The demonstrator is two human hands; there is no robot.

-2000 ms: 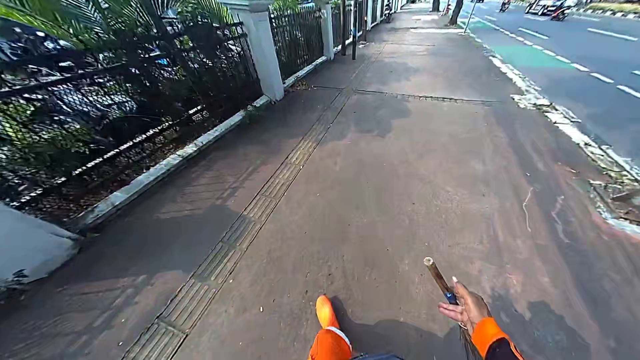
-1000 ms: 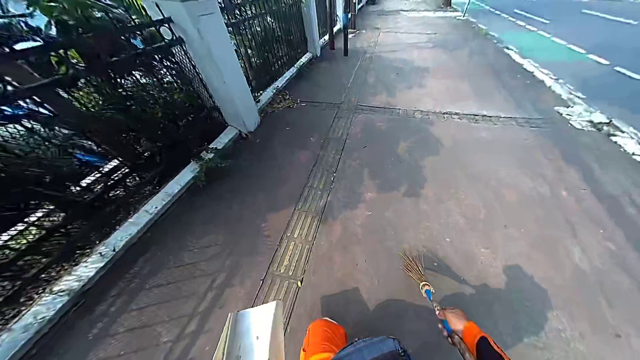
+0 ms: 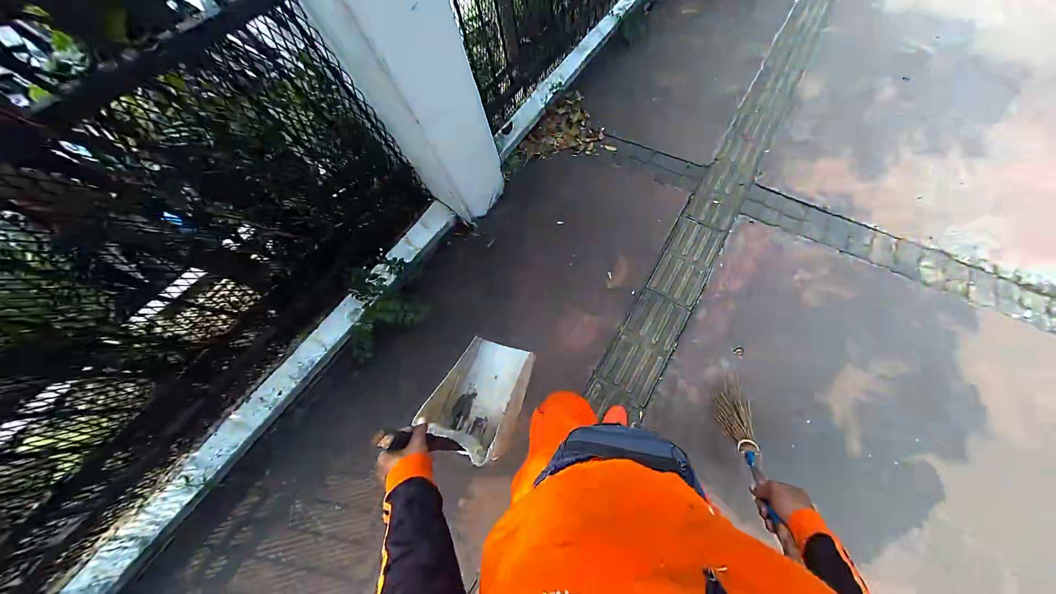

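My left hand [image 3: 404, 452] grips the dark handle of a white dustpan [image 3: 497, 371], whose scoop has dark smudges inside and points ahead. My right hand [image 3: 780, 502] is closed around the blue handle of a stick broom [image 3: 734, 417]; its thin bristles point forward, a little behind a small round bit of litter [image 3: 737, 351] on the pavement. A pile of dry leaves [image 3: 566, 128] lies by the base of the white pillar, well ahead of both hands.
A mesh fence [image 3: 223, 206] on a low white curb [image 3: 289, 392] runs along the left, with a white pillar [image 3: 421, 99] in it. Ridged tactile paving [image 3: 681, 264] runs ahead, crossed by a cracked strip of pavers [image 3: 874, 243]. Weeds [image 3: 384, 313] grow at the curb.
The view has tilted down and turned toward the fence. My left hand has come into view with the dustpan, of which only the scoop showed one second ago. The broom stays in my right hand.
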